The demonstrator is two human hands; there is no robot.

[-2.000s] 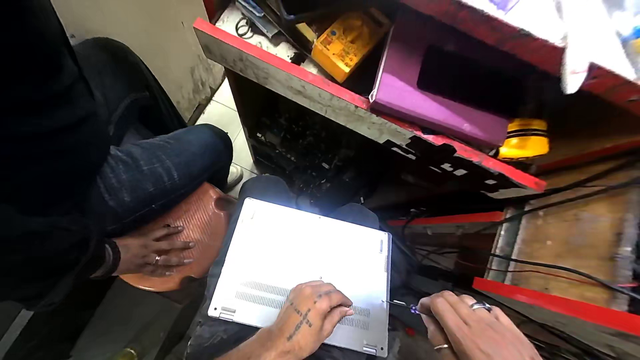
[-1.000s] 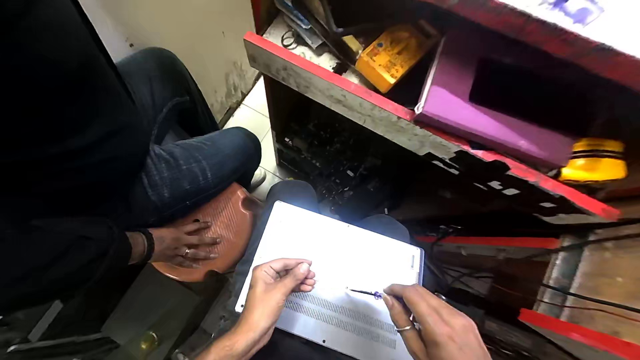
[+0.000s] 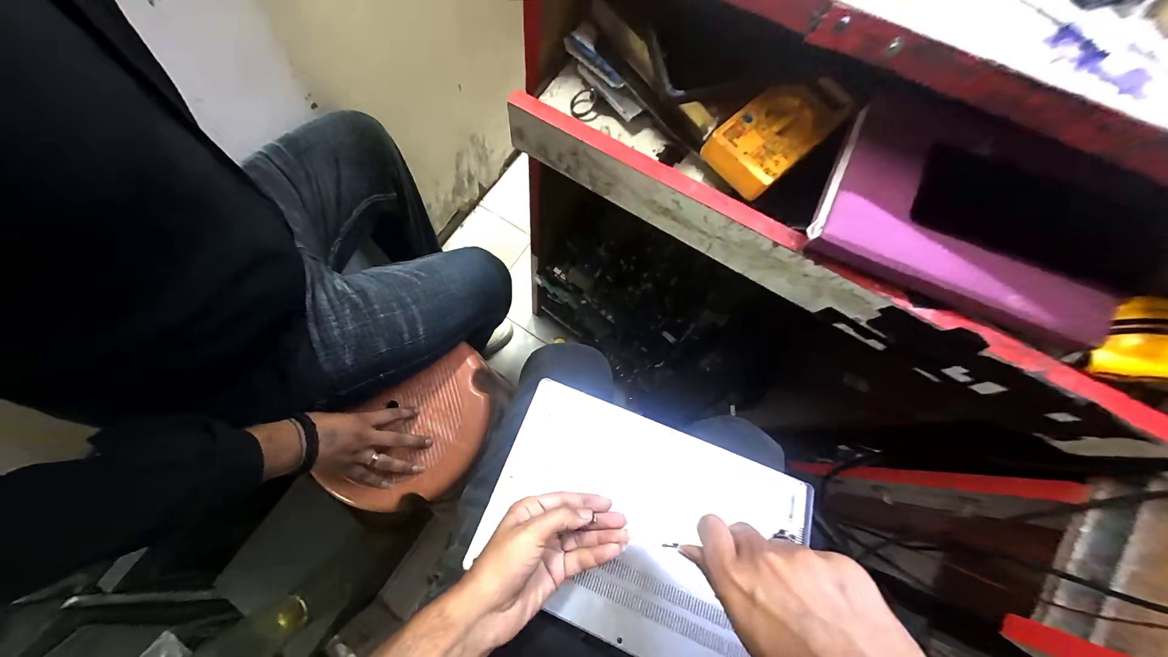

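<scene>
A silver laptop [image 3: 630,456] lies underside up across my lap, its vent rows toward me and its far part in glare. Over its left half, my left hand [image 3: 557,543] is turned partly palm up, thumb against the index finger around a tiny dark thing, perhaps a screw. My right hand [image 3: 776,584] is above the right half, fingers closed on a small screwdriver; only its dark tip [image 3: 671,546] shows, pointing left just above the laptop, and the handle is hidden in my fingers.
A person in jeans [image 3: 401,310] sits at the left, one hand [image 3: 365,447] on an orange-brown stool [image 3: 447,429]. Ahead, a red-edged shelf [image 3: 639,164] holds a yellow multimeter [image 3: 771,137] and a purple box [image 3: 967,237]. Cables [image 3: 876,547] hang at the right.
My left hand, on the laptop two seconds ago, is raised and partly turned up. The screwdriver has moved from the laptop's right edge to over its surface. The view has shifted.
</scene>
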